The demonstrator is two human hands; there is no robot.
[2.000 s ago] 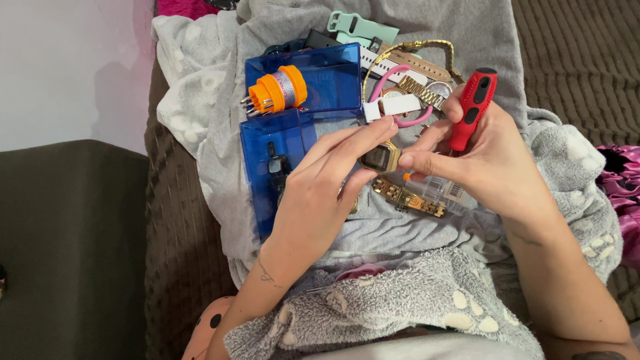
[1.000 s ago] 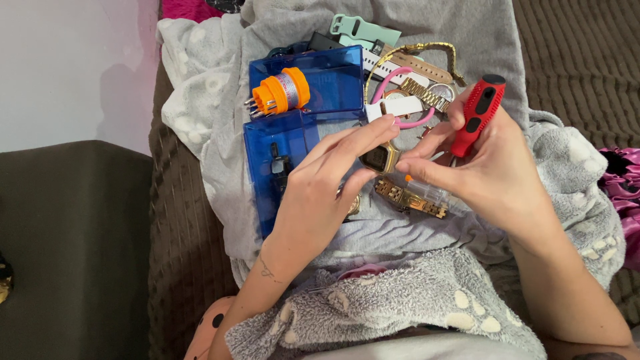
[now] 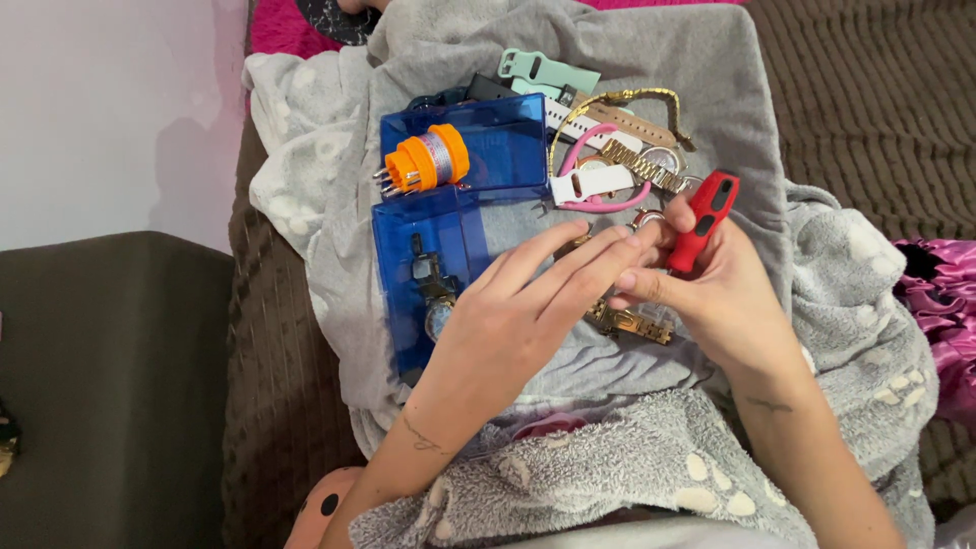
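My right hand (image 3: 713, 282) grips a red screwdriver (image 3: 705, 221) with black inlays, its handle slanting up and its tip hidden. The fingertips of my left hand (image 3: 526, 305) meet those of my right. A bit of gold metal (image 3: 577, 242) shows under my left fingers; whether they hold it is hidden. Just below the fingertips lies a gold link watch band (image 3: 629, 322). Above them are a white strap (image 3: 593, 185), a pink band (image 3: 610, 204) and a gold watch (image 3: 644, 166). An orange holder of screwdriver bits (image 3: 427, 158) rests in a blue plastic box (image 3: 507, 152).
A second blue box section (image 3: 389, 290) to the left holds watches (image 3: 438, 316). Mint (image 3: 553, 75), tan (image 3: 633, 122) and white straps lie at the back on grey cloth (image 3: 709, 61). A paw-print blanket (image 3: 602, 457) covers the lap. A person's hand or foot shows at the top edge.
The gold digital watch, visible between my hands before, is now mostly hidden behind my left fingers. My left fingers have shifted over it. The red screwdriver is still in my right hand.
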